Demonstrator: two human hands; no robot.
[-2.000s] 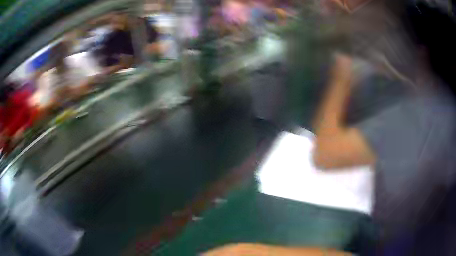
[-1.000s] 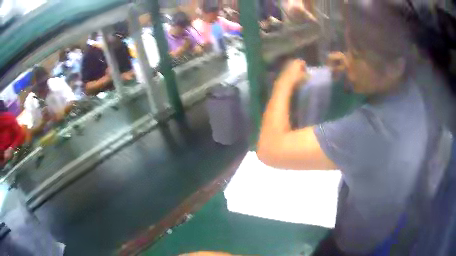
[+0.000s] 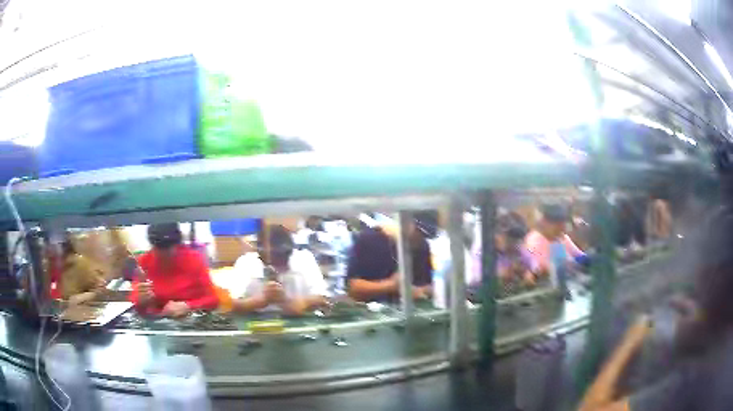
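Observation:
Neither of my hands is in the picture. Nearest in front of me, at the lower left, a whitish bagged unit [image 3: 178, 384] stands on the dark belt, cut off by the bottom edge. A second pale bagged unit [image 3: 68, 371] stands to its left, blurred. A greyish upright unit [image 3: 540, 377] stands at the lower right, near the green post. Whether it is bagged I cannot tell.
A green overhead beam [image 3: 346, 183] crosses the view, with a blue box [image 3: 120, 116] and a green bag [image 3: 233, 116] above it. A white cable [image 3: 40, 353] hangs at left. Seated people line the far bench. A neighbour's forearm [image 3: 615, 373] shows at right beside a green post [image 3: 601, 265].
The view has swung up and to the left. The green bench and the neighbour's white stack have left the picture. The orange-toned shape at the bottom edge is gone too.

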